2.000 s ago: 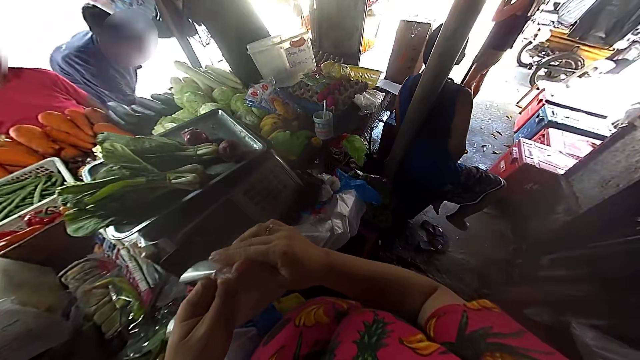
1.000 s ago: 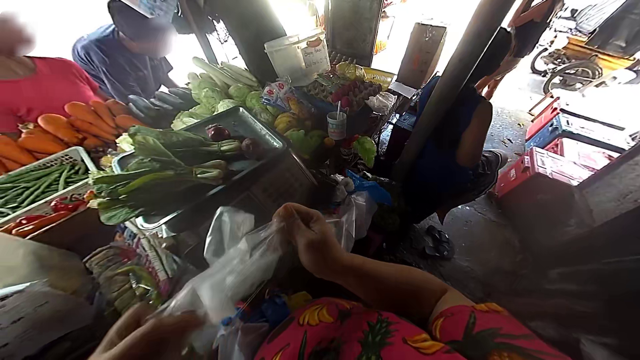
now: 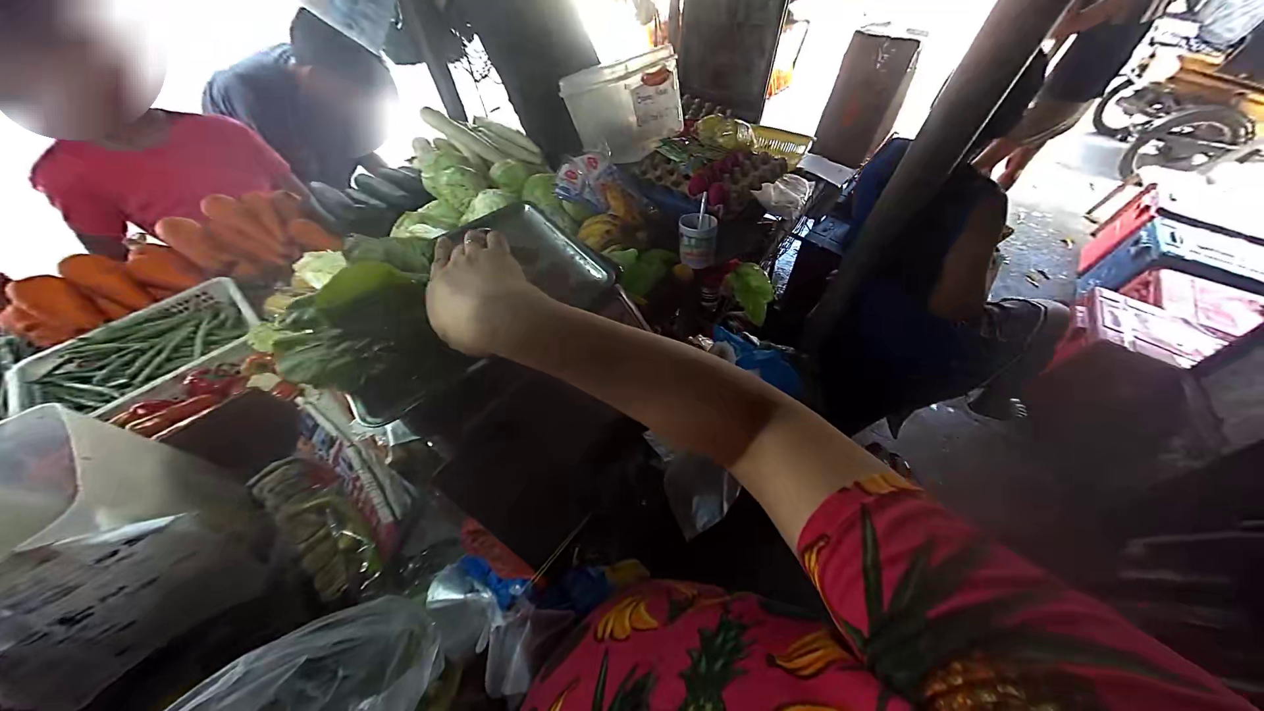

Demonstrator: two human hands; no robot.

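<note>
My right hand (image 3: 479, 291) reaches across to the metal tray (image 3: 553, 259), its fingers curled around the stem end of a bunch of leafy greens (image 3: 370, 321). The leaves spread to the left of the hand, toward the green beans. Two red onions seen earlier on the tray do not show, and my hand covers that part. My left hand is out of view. A clear plastic bag (image 3: 336, 657) lies at the bottom edge, near the pineapple-print shirt.
Carrots (image 3: 232, 237), a white basket of green beans (image 3: 148, 351) and red peppers (image 3: 183, 405) lie left. Cabbages (image 3: 489, 202), a white bucket (image 3: 627, 109) and a cup (image 3: 697, 240) stand behind. A post (image 3: 928, 168) rises right, beside a seated person. Two people are across the stall.
My right hand has moved from the plastic bag up to the leafy greens and has gripped them. My left hand has left the view. The bag is now low at the bottom edge.
</note>
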